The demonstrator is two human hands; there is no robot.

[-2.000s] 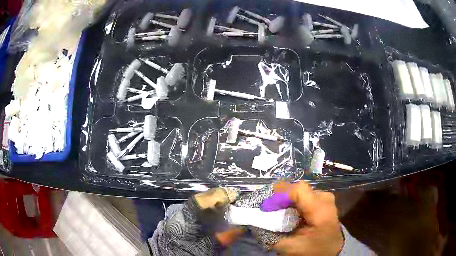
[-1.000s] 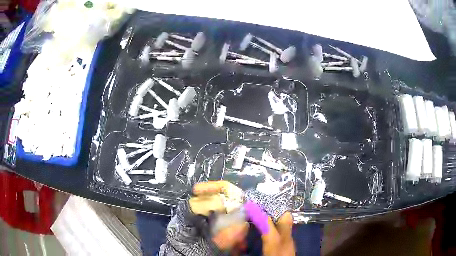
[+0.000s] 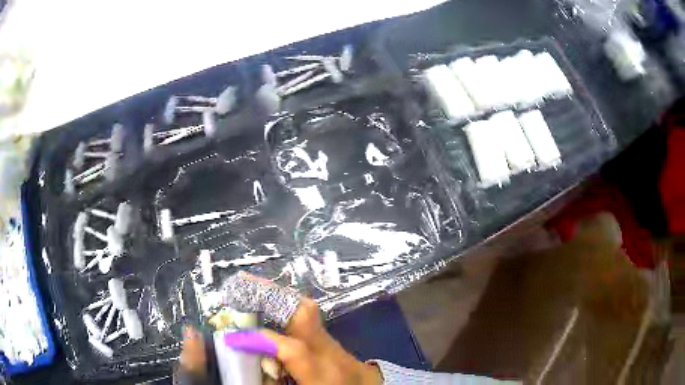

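My right hand (image 3: 304,334), with a purple finger cot on the thumb and grey knit glove on a finger, holds a white rectangular unit (image 3: 239,359) upright at the bottom edge. Small cream bits show at the unit's top. My left hand (image 3: 194,353) is blurred and mostly cut off, just left of the unit; its grip is hidden. Beyond them lies a clear blister tray (image 3: 248,162) on the dark bench. Its pockets hold T-shaped stemmed parts (image 3: 105,237), several in some pockets and single ones in others.
A clear tray (image 3: 601,143) at the right holds two rows of white units (image 3: 518,139). A blue bin (image 3: 37,301) of small white pieces is cut off at left. A white sheet (image 3: 188,37) covers the back. A brown carton (image 3: 518,316) and red object (image 3: 672,180) are below right.
The view has swung right, so the tray of units sits nearer the middle and the blue bin is mostly out. The white unit now stands upright in my right hand; it lay sideways earlier.
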